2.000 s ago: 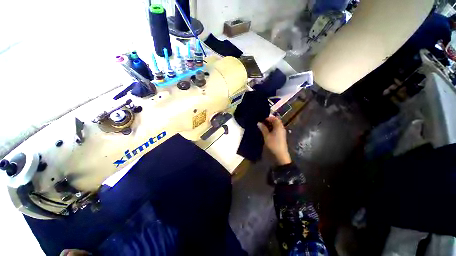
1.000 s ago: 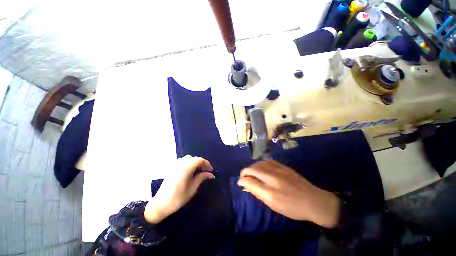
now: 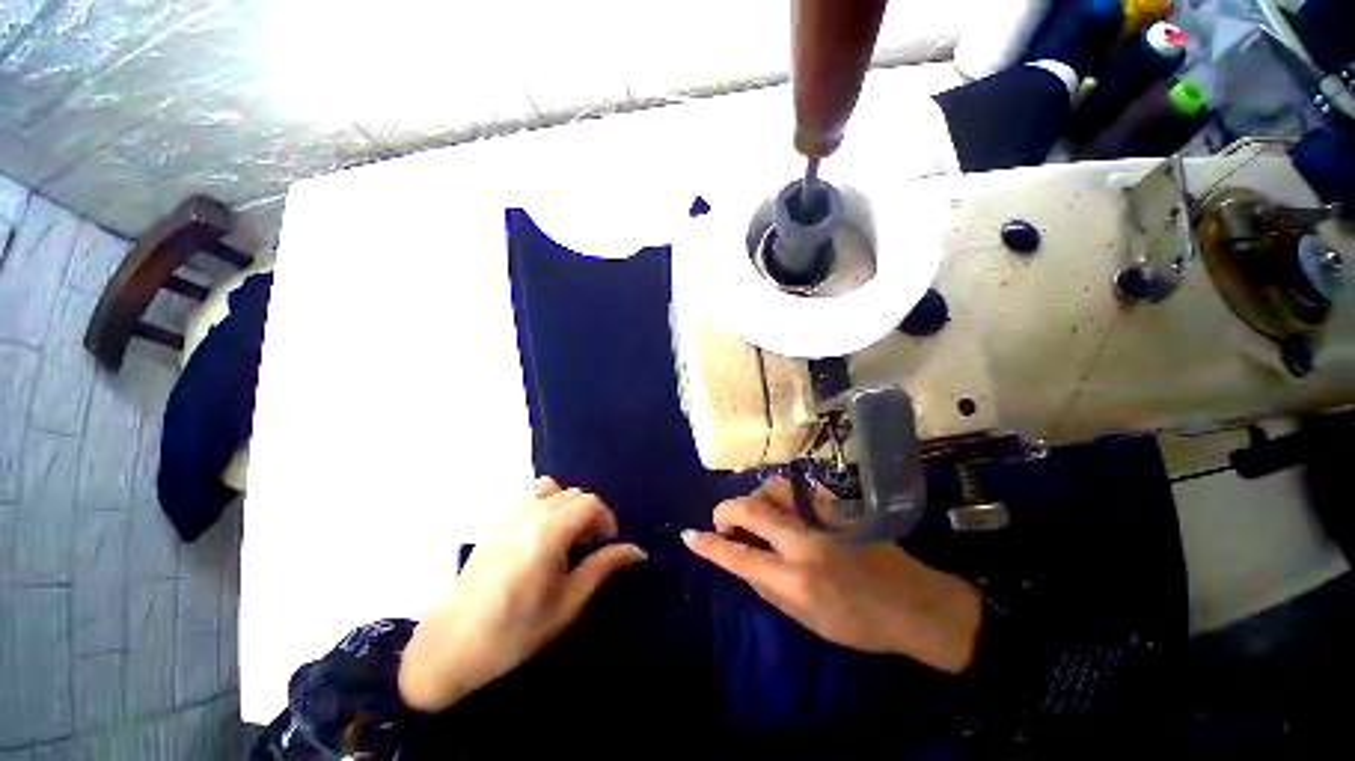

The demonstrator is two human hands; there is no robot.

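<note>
A dark navy garment panel [image 3: 602, 357] lies flat on the white tabletop, its curved cut edge at the far end. A bluer navy piece [image 3: 780, 669] lies on it below my right hand. My left hand [image 3: 520, 587] rests on the panel, thumb and fingers apart at the tips. My right hand [image 3: 840, 580] rests on the cloth, fingertips partly hidden behind the grey guard [image 3: 889, 464] of the sewing machine head [image 3: 1070, 298]. The two thumbs point at each other with a small gap. Needle and presser foot cannot be made out clearly.
A brown rod [image 3: 832, 67] slants down to the white disc [image 3: 892, 305] on the machine head. Thread spools [image 3: 1137, 75] and dark cloth [image 3: 1003, 116] are behind the head. A wooden chair [image 3: 146, 283] with dark cloth [image 3: 216, 424] stands left of the white table [image 3: 372, 387].
The view has moved closer to the machine's left end. Both hands remain on the cloth; my right hand's fingertips are now nearer the grey guard and partly behind it.
</note>
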